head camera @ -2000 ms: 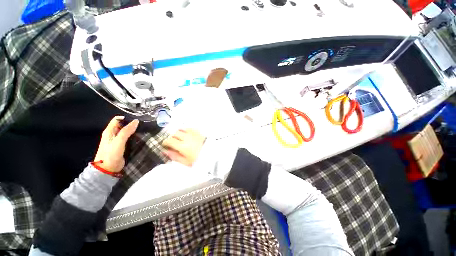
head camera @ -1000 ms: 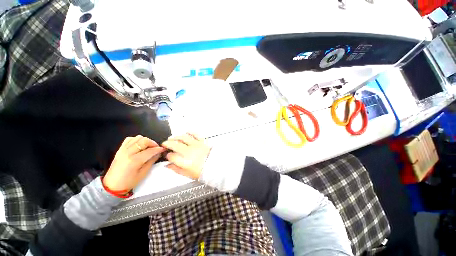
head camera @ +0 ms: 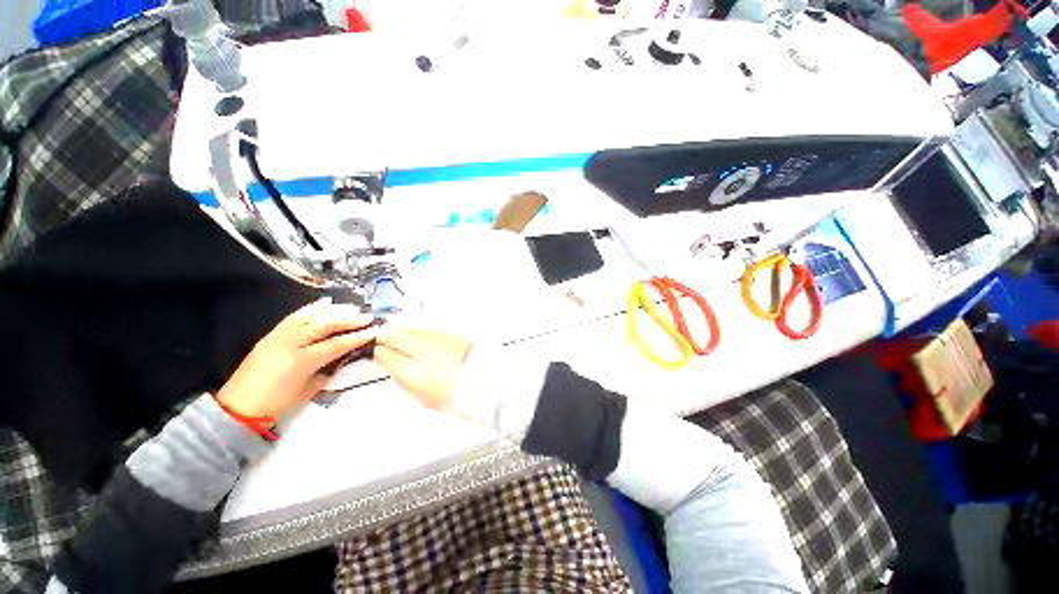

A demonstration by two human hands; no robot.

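Observation:
The black fabric [head camera: 128, 313] lies left of the needle area and hangs over the table's left side. My left hand [head camera: 296, 360] lies at its right edge, fingers together, just in front of the presser foot [head camera: 381, 284]. My right hand [head camera: 424, 362] meets it there, fingertips close to the left ones. Both hands pinch the edge of the black fabric near the needle; the exact grip is hidden under the fingers. Dark plaid fabric [head camera: 105, 128] is draped behind and left of the machine head [head camera: 465, 104].
Two pairs of scissors [head camera: 674, 323] lie right of my right hand, with a flat black rectangle [head camera: 566, 256] and a tan scrap [head camera: 520, 211] near the machine. Plaid fabric [head camera: 801, 476] hangs below the table edge at right. A dark screen [head camera: 938, 205] stands far right.
My hands first came together at the black fabric's edge, then moved with it closer to the presser foot. The plaid piece earlier between my hands no longer shows there.

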